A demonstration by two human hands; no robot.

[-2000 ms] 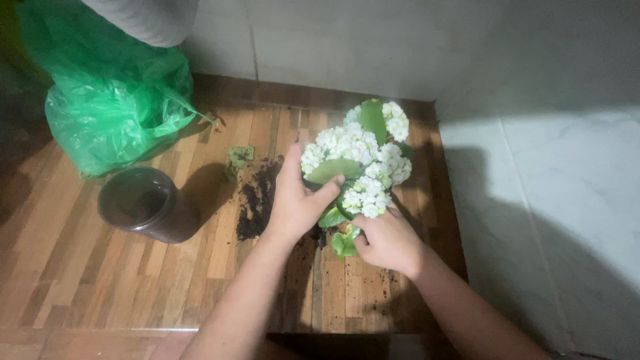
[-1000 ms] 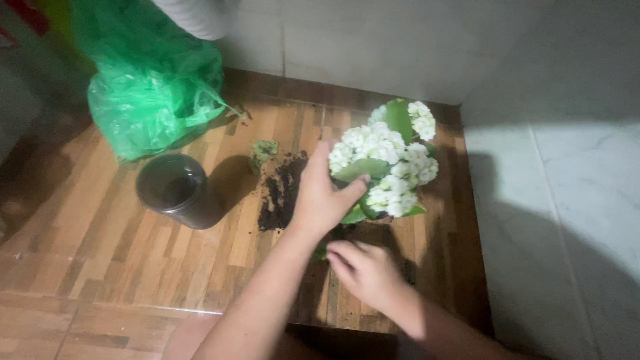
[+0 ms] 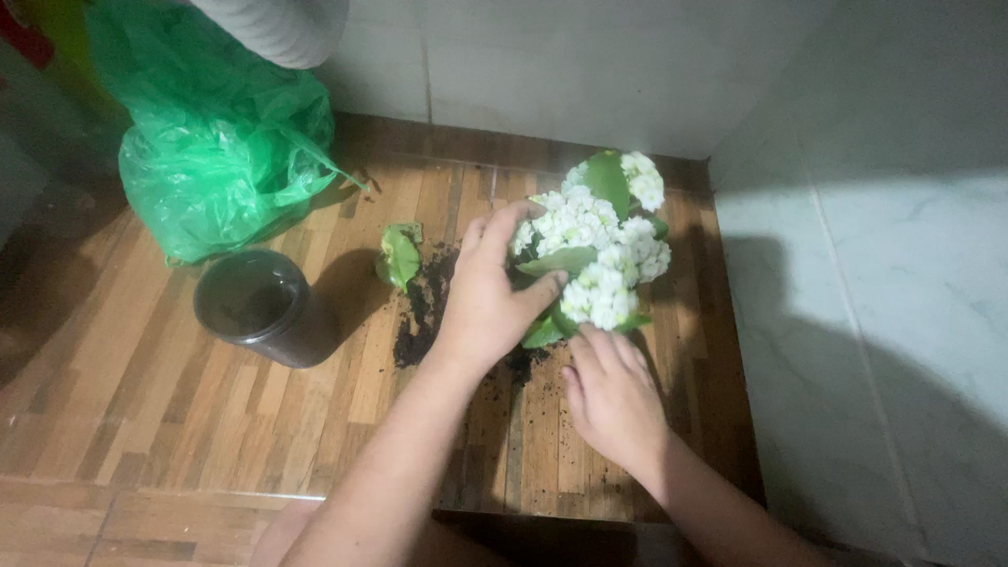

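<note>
A leafy plant with clusters of white double flowers (image 3: 583,224) is at the right of the wood-patterned surface. My left hand (image 3: 496,287) holds it from the left, thumb over a green leaf and fingers behind the blooms. The fingertips of my right hand (image 3: 618,386) are under the lowest flowers, among the green leaves; what they touch is hidden. Dark soil (image 3: 425,315) lies scattered beside and below the plant. Left of the soil is a loose yellow-green leaf (image 3: 399,258). A dark, round plastic pot (image 3: 264,307) stands farther left.
A green plastic bag (image 3: 228,165) sits at the back left, near a ribbed white object (image 3: 287,27) at the top edge. Pale tiled walls (image 3: 535,71) rise behind and at the right. The wood-patterned surface (image 3: 157,378) has a front edge near my forearms.
The yellow-green leaf now lies left of the soil, where the earlier frames show only a small patterned piece. My right hand has moved back up to the plant's lower leaves.
</note>
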